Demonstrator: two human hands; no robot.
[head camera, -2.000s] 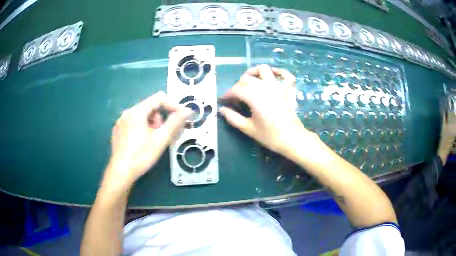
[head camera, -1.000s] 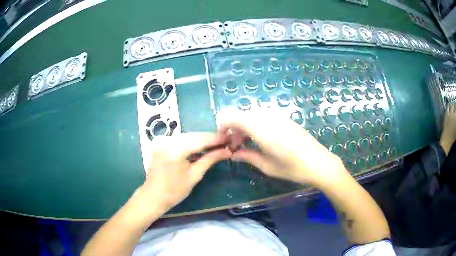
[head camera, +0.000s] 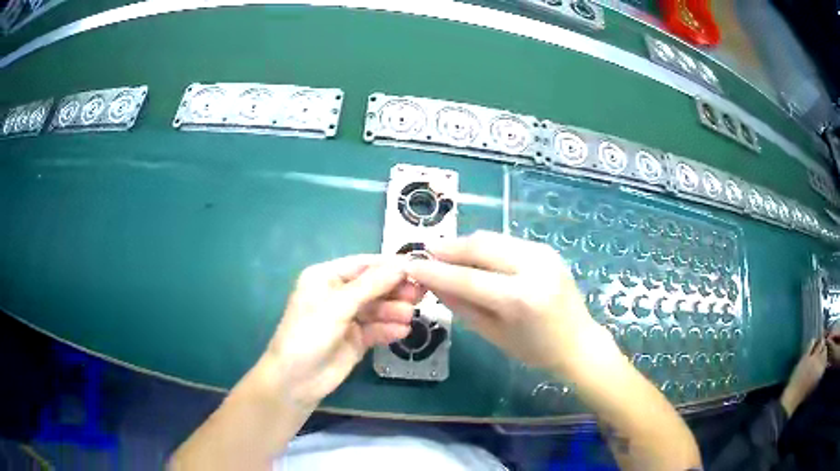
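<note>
A silver-grey frame with three round openings (head camera: 421, 366) lies on the green bench, its long side pointing away from me. My left hand (head camera: 336, 317) and my right hand (head camera: 520, 294) meet over its middle opening. Their fingertips are pinched together on a small part (head camera: 416, 268), mostly hidden, so its kind is unclear. The fingers cover much of the middle opening. The top opening and part of the bottom one show dark, with spoked rings.
A clear blister tray (head camera: 553, 198) lies right of the frame. Ringed frames (head camera: 458, 123) form a row behind, with others (head camera: 258, 109) farther left. Beyond are a pale rail (head camera: 405, 9) and a red object (head camera: 691, 20). Another person's hand (head camera: 807, 373) is at far right.
The view has shifted, showing more of the far side. My hands were apart at first, then met right of the frame; now they are together over its middle opening.
</note>
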